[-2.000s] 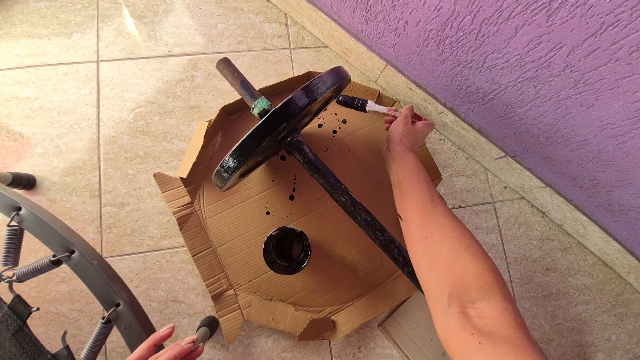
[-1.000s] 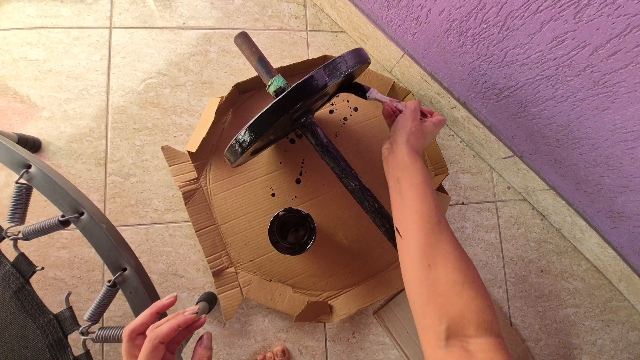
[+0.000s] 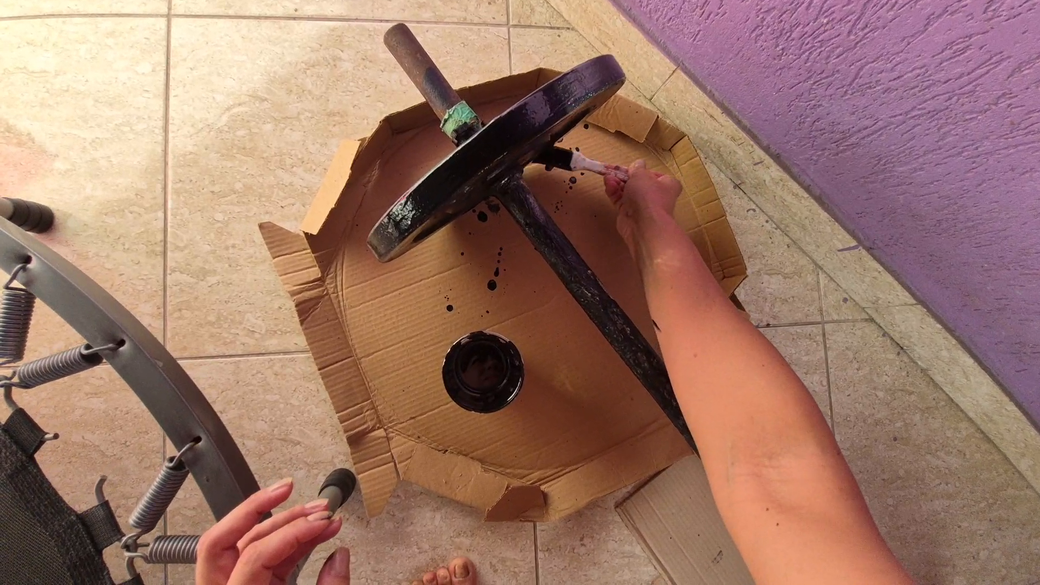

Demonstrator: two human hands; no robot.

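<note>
My right hand (image 3: 642,195) is closed around the handle of a paintbrush (image 3: 587,164), whose black bristles meet the lower face of a black weight plate (image 3: 508,154). The plate is tilted on a metal bar (image 3: 581,280), its near part black and its far end (image 3: 418,69) bare and rusty, with a green wrapping (image 3: 460,122) beside the plate. An open can of black paint (image 3: 483,371) stands on the cardboard. At the bottom left my left hand (image 3: 272,540) holds nothing, fingers apart and half bent, beside a trampoline leg's rubber tip (image 3: 336,487).
A flattened cardboard sheet (image 3: 422,341) with folded edges and black paint drops lies under the plate. The trampoline frame (image 3: 154,357) with springs is at the left. A purple wall (image 3: 877,122) rises at the right. Another cardboard piece (image 3: 682,520) and toes (image 3: 451,573) are at the bottom.
The brush in my right hand has moved from near the plate's upper right edge down and inward along its lower face. My left hand has come further into view.
</note>
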